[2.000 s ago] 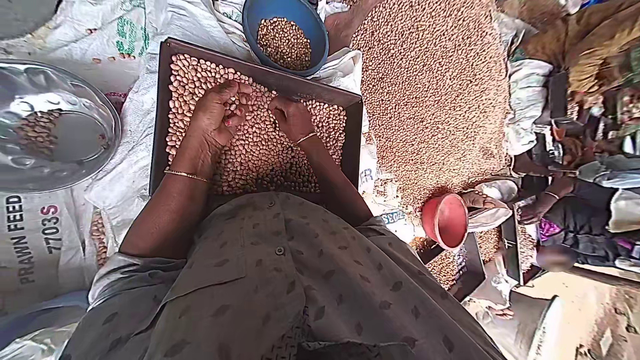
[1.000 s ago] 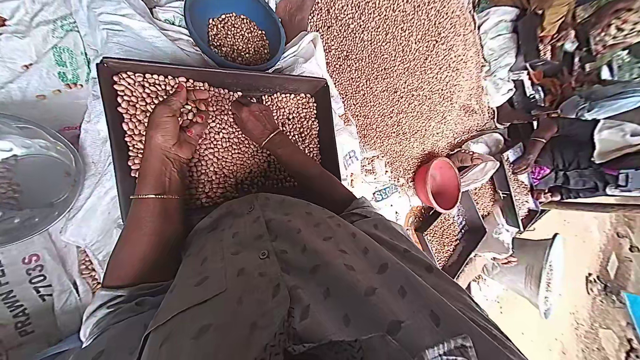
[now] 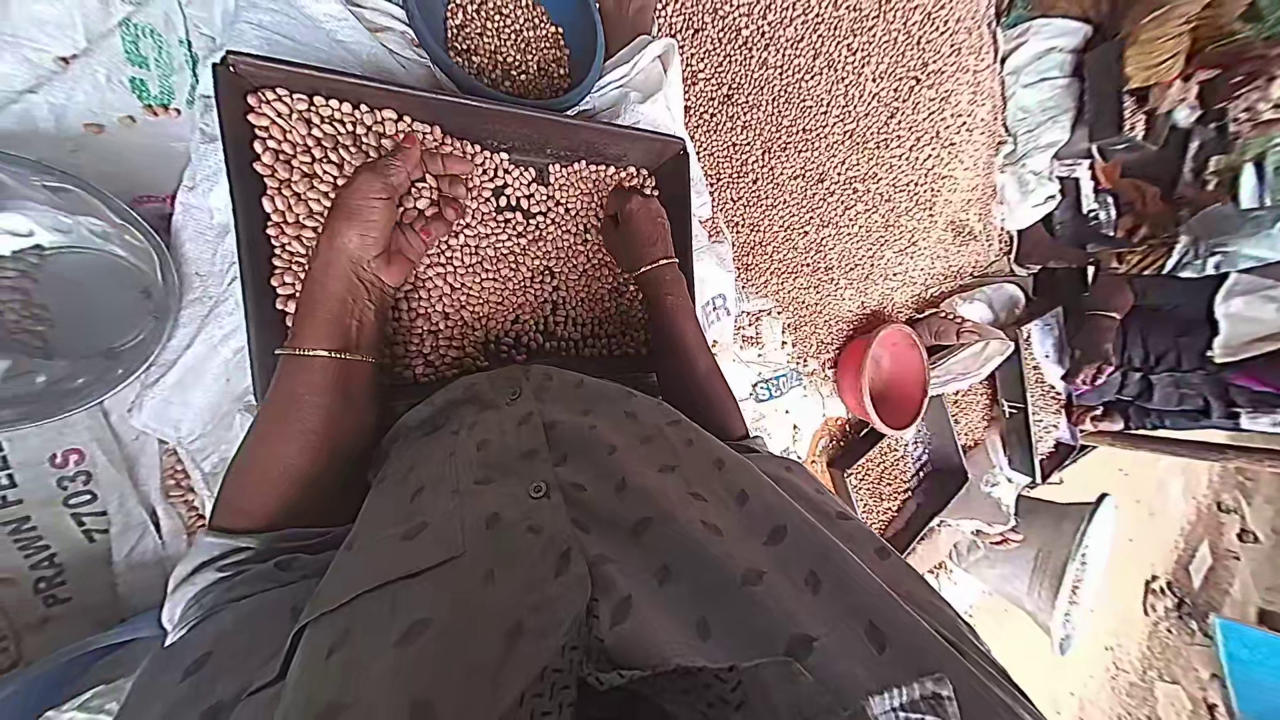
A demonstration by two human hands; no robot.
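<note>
A dark rectangular tray (image 3: 450,88) lies in front of my lap, spread with pale pinkish nuts or beans (image 3: 520,270). My left hand (image 3: 400,205) is palm up over the tray's left part, fingers curled around several of the nuts. At the right part of the tray, my right hand (image 3: 637,228) rests on the nuts with its fingers bent down; whether it holds any is hidden. Just beyond the far rim stands a blue bowl (image 3: 590,75) with smaller, browner nuts in it.
Woven sacks (image 3: 60,510) lie at left under a shiny metal basin (image 3: 110,370). A wide heap of nuts (image 3: 840,150) spreads beyond at right. Another person's hand (image 3: 945,330) is beside a red bowl (image 3: 885,380). Further trays (image 3: 925,490) and a metal pot (image 3: 1050,560) stand at right.
My right hand has moved to the right across the tray, and a gap showing the tray's dark bottom has opened between my hands. My left hand stays palm up with nuts in it.
</note>
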